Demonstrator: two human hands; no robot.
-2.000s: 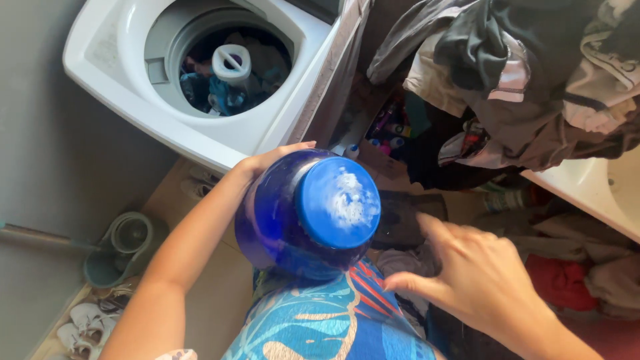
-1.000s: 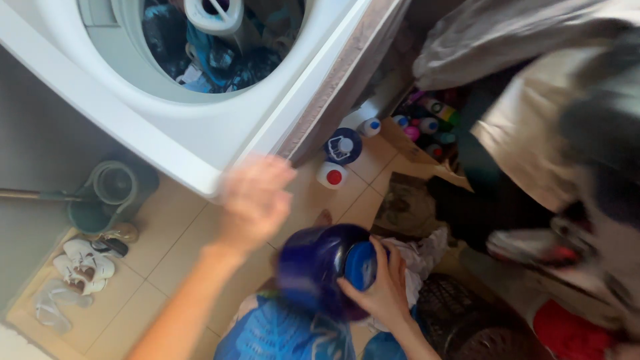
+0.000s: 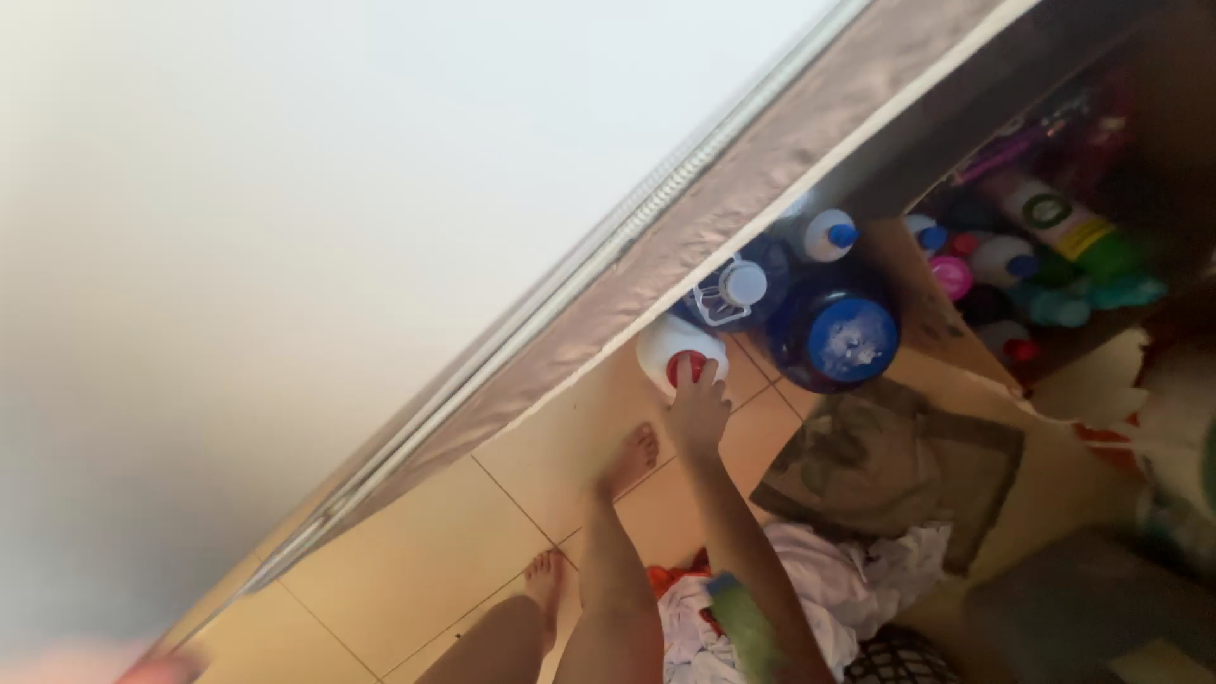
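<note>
My right hand (image 3: 701, 413) reaches down to the floor, its fingers on the red cap (image 3: 686, 369) of a white plastic bottle (image 3: 657, 344). Just beyond that bottle stands a clear-blue jug with a white cap and handle (image 3: 743, 283). To its right is the dark blue jar (image 3: 819, 332), upright on the floor, with white powder on its blue lid (image 3: 853, 338). A white bottle with a blue cap (image 3: 828, 236) stands behind them. My left hand (image 3: 157, 667) is a blurred patch at the lower left corner; its fingers cannot be made out.
The washing machine (image 3: 313, 237) with its zipped fabric cover (image 3: 684, 180) fills the upper left. A cardboard box (image 3: 940, 332) of several bottles stands at the right. A dark mat (image 3: 883, 465), white clothes (image 3: 817, 579) and my bare feet (image 3: 635, 461) are on the tiled floor.
The blue jar, held in my right hand a second ago, now stands on the floor beside the other containers. My right hand has let it go and touches the red-capped bottle. The view has moved closer to the machine.
</note>
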